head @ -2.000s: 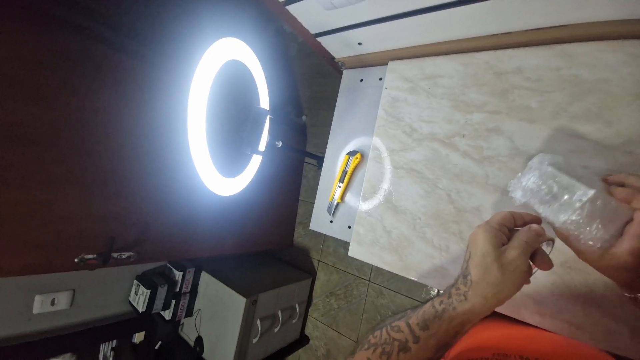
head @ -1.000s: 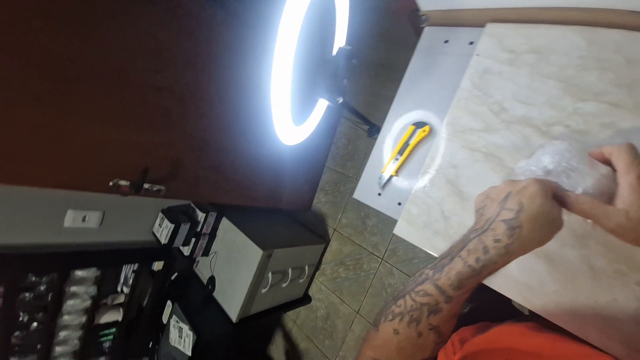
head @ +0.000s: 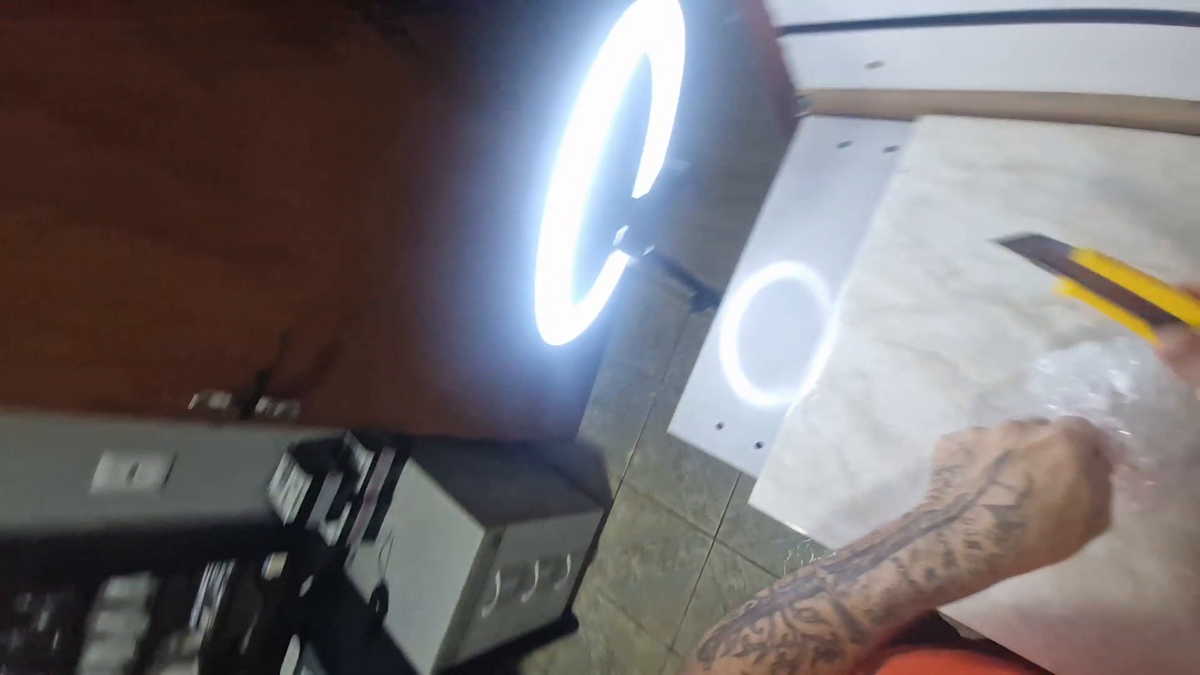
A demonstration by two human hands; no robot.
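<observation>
A yellow and black snap-off utility knife is in my right hand, which is cut off by the right edge of the view. Its blade end points up and left, above the pale marble-patterned surface. My left hand, at the end of a tattooed forearm, is closed on the near side of a crumpled clear plastic package. The package lies just below the knife, somewhat blurred. What it contains cannot be made out.
A lit ring light on a stand is left of the work surface, its reflection showing on a white board. A grey drawer cabinet stands at lower left, near a dark wooden door. Floor tiles show between.
The utility knife, lying on the white board in both earlier frames, is now held up in my right hand. That hand has let go of the plastic package. My left hand stays at the package.
</observation>
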